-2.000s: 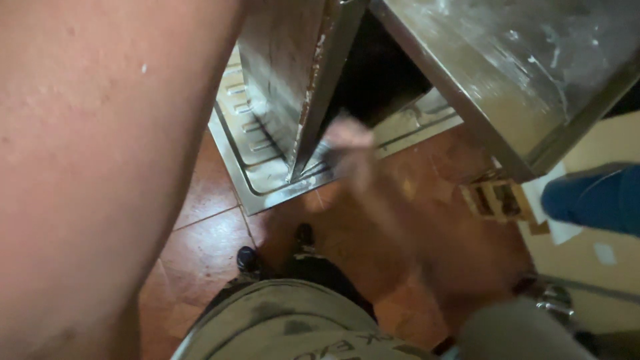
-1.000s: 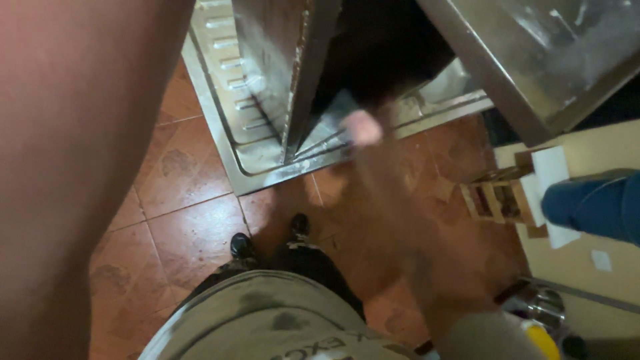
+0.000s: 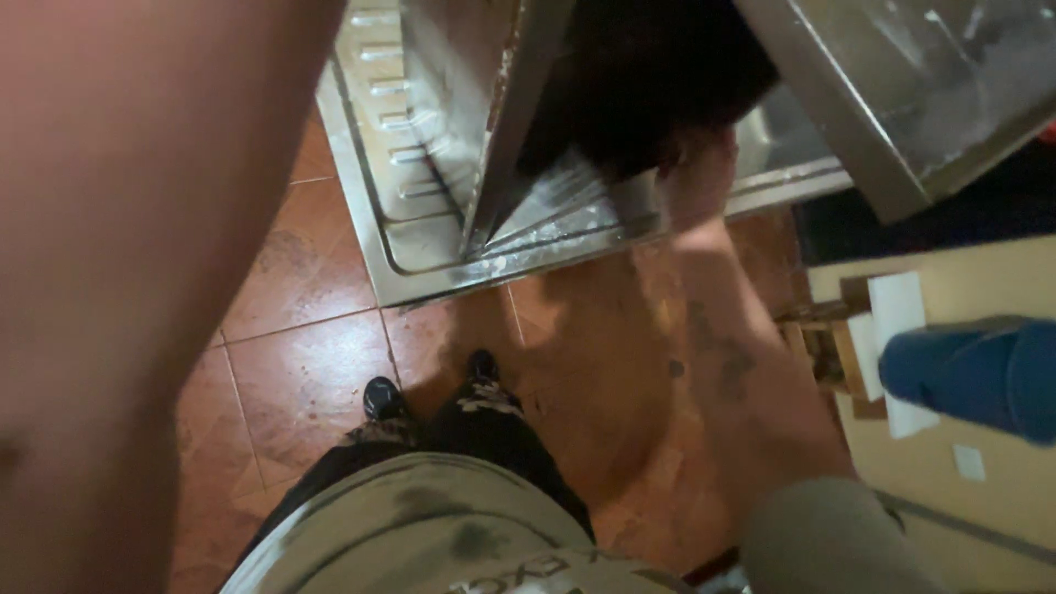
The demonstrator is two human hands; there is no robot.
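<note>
A large metal panel or box-like piece (image 3: 462, 74) stands on edge, tilted, on the ribbed drainboard of a stainless steel sink (image 3: 375, 272). My right hand (image 3: 697, 177) is at the sink's front rim, beside the dark hollow between that panel and a second metal part (image 3: 883, 124) at the upper right. The hand is blurred and in shadow, so its fingers and anything in them cannot be made out. My left forearm fills the left side, close to the camera; the left hand itself is out of the frame. White residue or suds lie along the rim near the panel's lower corner.
Reddish floor tiles (image 3: 305, 371) lie below the sink, with my shoes on them. At the right, a blue plastic container (image 3: 973, 371) stands by a white board and a small wooden structure (image 3: 825, 355). A dark surface edge (image 3: 891, 235) runs beyond the sink.
My right hand has moved to the right along the sink's front, away from the lower corner of the standing panel. The left arm stays raised at the left.
</note>
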